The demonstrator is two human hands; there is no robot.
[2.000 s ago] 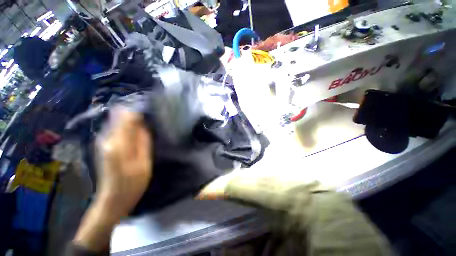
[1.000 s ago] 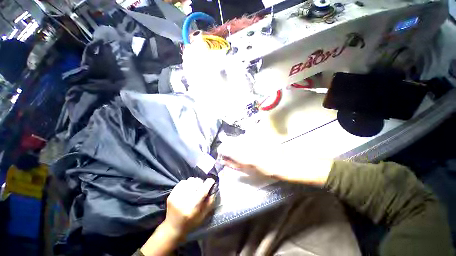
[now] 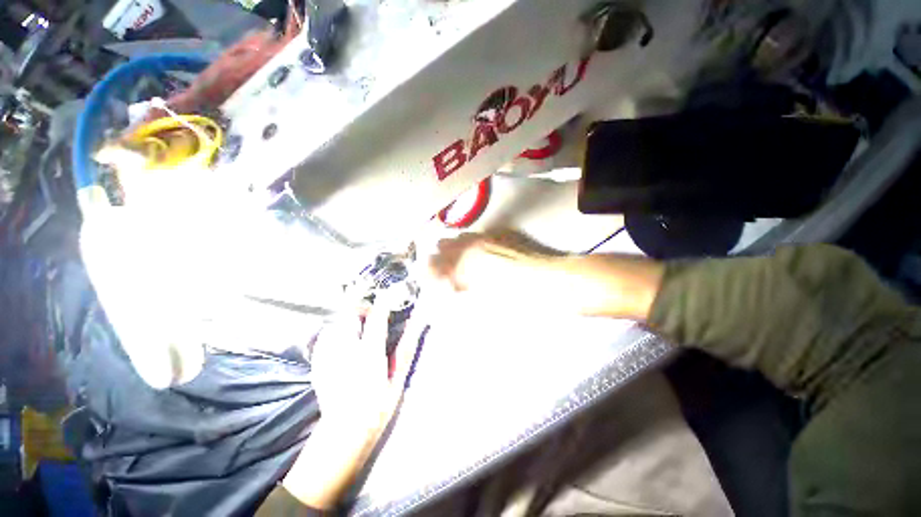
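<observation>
The dark grey shiny garment piece [image 3: 217,424] hangs over the table's left side and runs up to the needle area. The presser foot and needle area [image 3: 392,283] is a small metal cluster in strong glare. My left hand [image 3: 353,369] is on the cloth just below the presser foot; glare hides its grip. My right hand [image 3: 480,265] is right of the presser foot, fingers bent; glare hides what its fingertips touch. The white sewing machine arm [image 3: 404,131] with red lettering stands above both hands.
A work lamp [image 3: 167,353] glares at left. A blue hose [image 3: 96,121] and yellow cord coil [image 3: 187,141] are at the machine head. Red scissors handles [image 3: 470,205] lie under the arm. A phone [image 3: 707,167] stands at right. A ruled strip [image 3: 566,404] edges the table.
The view has moved closer to the needle area. Both hands have moved up from the table's front to beside the presser foot, and the cloth edge now lies there.
</observation>
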